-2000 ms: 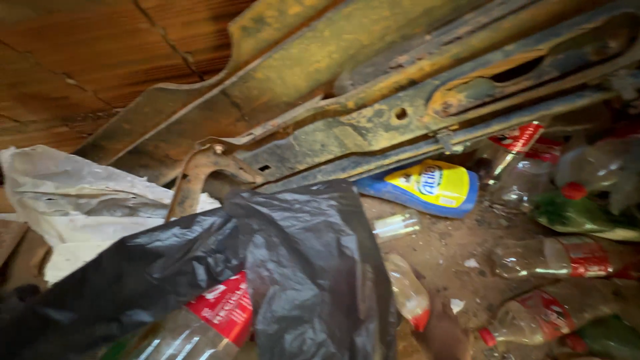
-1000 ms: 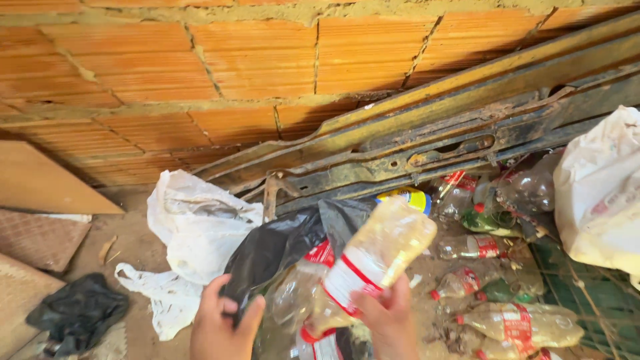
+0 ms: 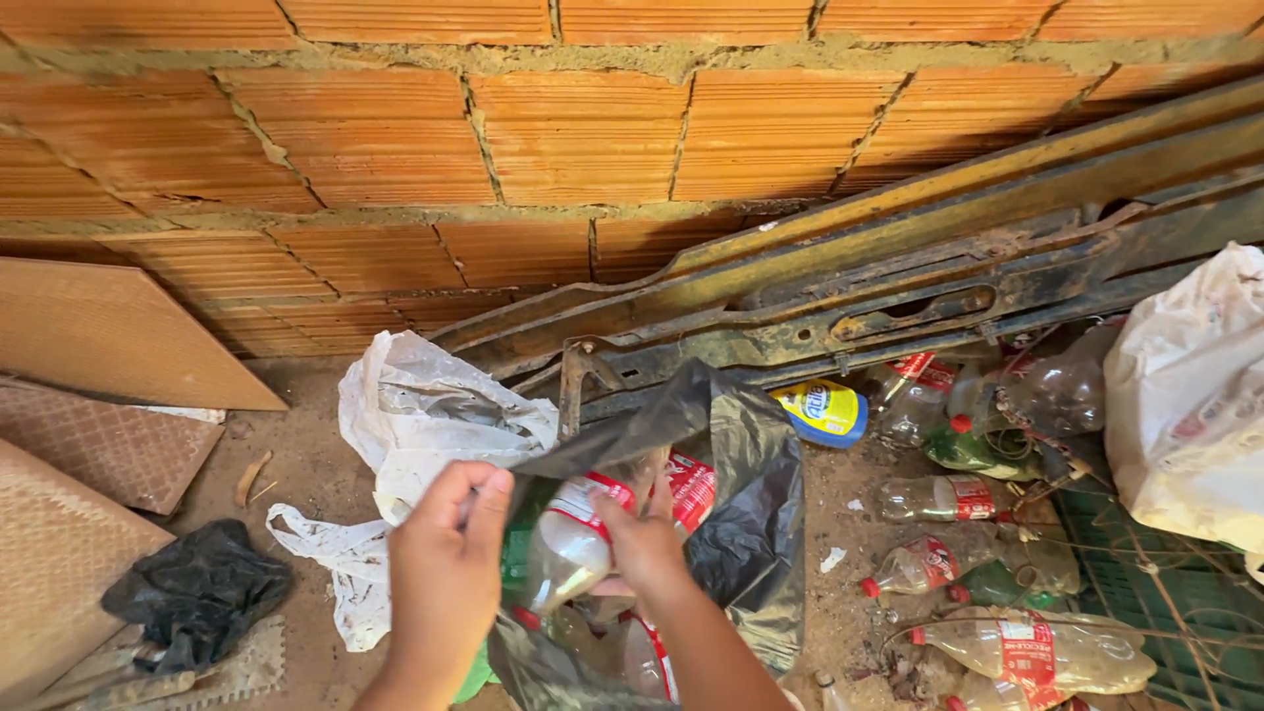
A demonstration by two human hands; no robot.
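Note:
A black plastic bag (image 3: 755,474) stands with its mouth spread, several empty plastic bottles with red labels inside it. My left hand (image 3: 454,553) pinches the bag's left rim between thumb and fingers. Inside the bag's mouth, my right hand (image 3: 642,543) is on a clear bottle (image 3: 573,543) with a red cap and a red and white label; its fingertips are partly hidden, so whether it grips the bottle is unclear. A green bottle (image 3: 518,543) shows beside it. Just behind the bag lies a white plastic bag (image 3: 434,405).
Rusty metal beams (image 3: 820,336) lean along the brick wall (image 3: 583,128). Several bottles (image 3: 1027,647), a blue container with a yellow label (image 3: 825,413), a full white bag (image 3: 1190,405) and a green crate (image 3: 1136,612) are at right. Tiles (image 3: 109,336) and a crumpled black bag (image 3: 202,588) lie left.
My right hand has moved from beside the black bag, where it held a clear bottle with a red and white label, into the bag's mouth. The bag's mouth is spread wider.

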